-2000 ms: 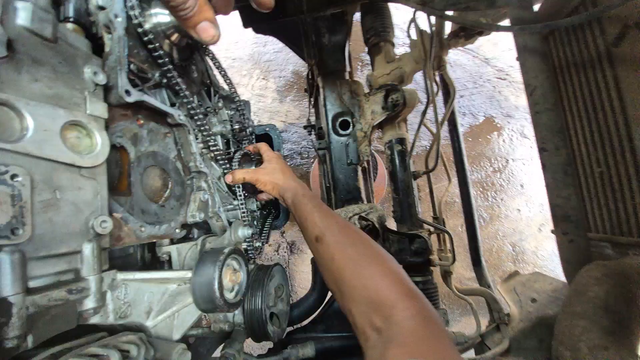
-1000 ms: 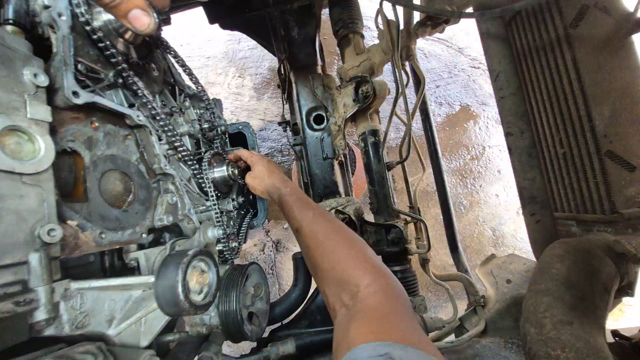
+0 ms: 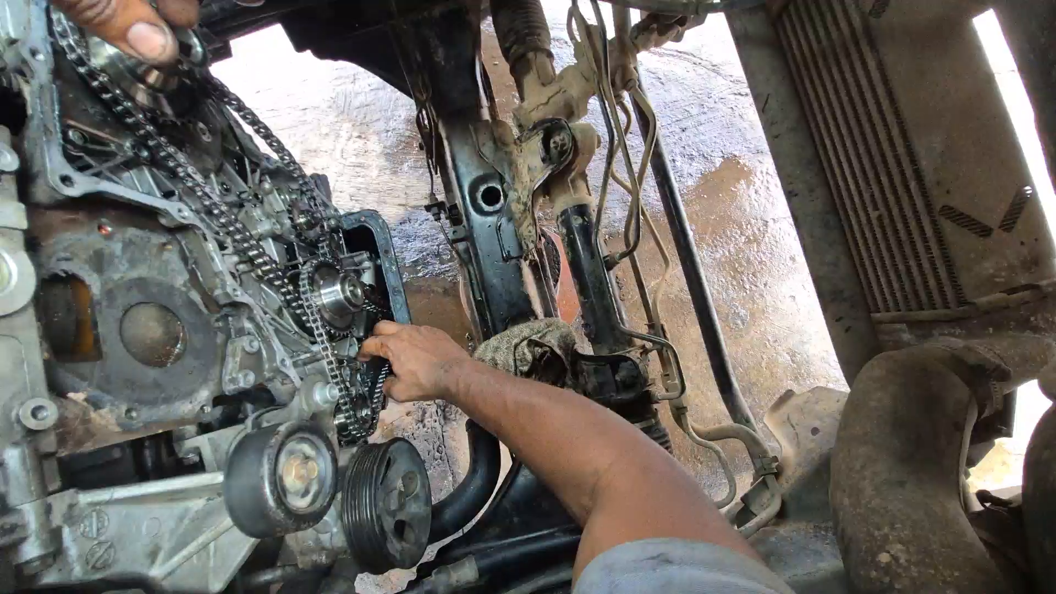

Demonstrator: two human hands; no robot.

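My right hand point(image 3: 417, 361) reaches in from the lower right, fingers bent at the small lower chain point(image 3: 382, 388), just below the crankshaft sprocket point(image 3: 338, 295); its grip is partly hidden. My left hand point(image 3: 153, 33) is cut off by the top left edge, its thumb tip over an upper metal sprocket point(image 3: 144, 78). What its other fingers hold is out of sight. A long timing chain point(image 3: 186, 169) runs from that upper sprocket down to the crankshaft sprocket, inside the open front of the engine block point(image 3: 153, 247).
Below my right hand are a smooth idler pulley point(image 3: 280, 478) and a ribbed pulley point(image 3: 388, 505). A black crossmember point(image 3: 495, 247), a dirty rag point(image 3: 532, 342) and metal pipes point(image 3: 652, 247) lie to the right. A finned cooler point(image 3: 866, 148) and a large duct point(image 3: 903, 462) stand farther right.
My right hand has moved down from beside the crankshaft sprocket to the lower chain, leaving the sprocket uncovered. The view has shifted to the right.
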